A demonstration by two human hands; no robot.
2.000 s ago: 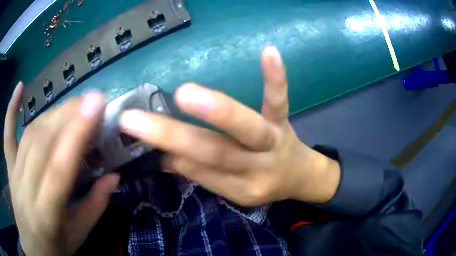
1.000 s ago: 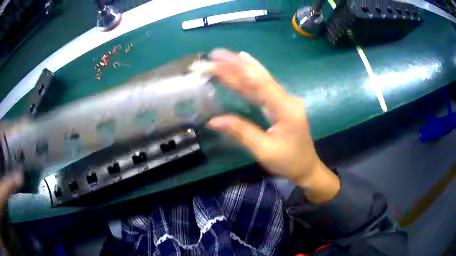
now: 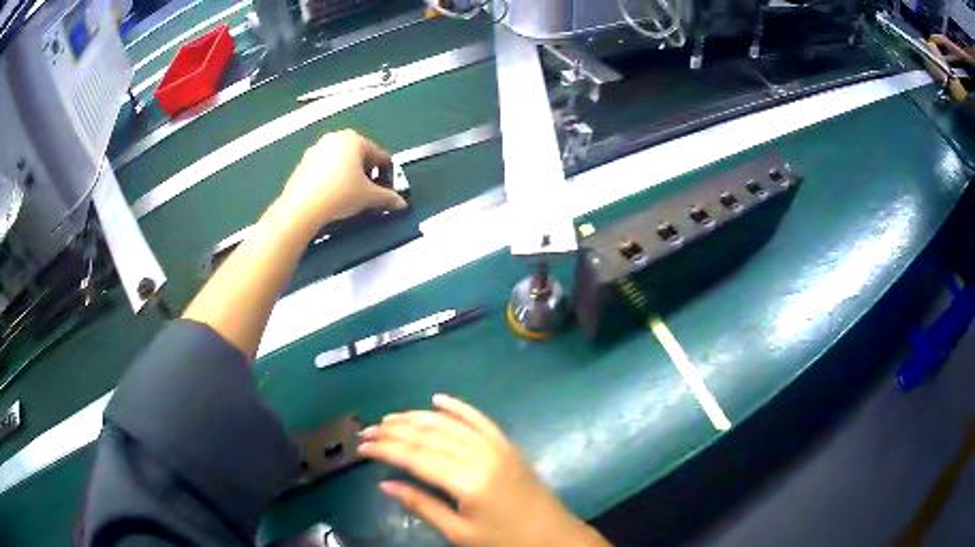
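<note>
My left hand (image 3: 340,184) reaches over the white strip, its fingers and thumb closed at the end of a grey fixture bar (image 3: 400,184); my hand and forearm hide much of the bar. My right hand (image 3: 460,470) is at the bottom centre, fingers extended, palm down. Its fingertips are at the right end of another fixture bar (image 3: 333,446) on the green mat; firm contact cannot be told. My left sleeve hides that bar's left part. A shiny curved metal end (image 3: 324,536) is cut off by the bottom edge.
Tweezers (image 3: 385,340) lie on the mat. A ringed metal knob (image 3: 537,308) stands under a white arm (image 3: 531,139), beside a dark stack of fixture bars (image 3: 695,246). A red tray (image 3: 196,71) is at far left. Machinery lines the back. Another person's hand (image 3: 949,59) shows at top right.
The view has shifted towards the back of the bench. My left hand has moved forward with a bar, over the white strip. My right hand has let go of the raised bar.
</note>
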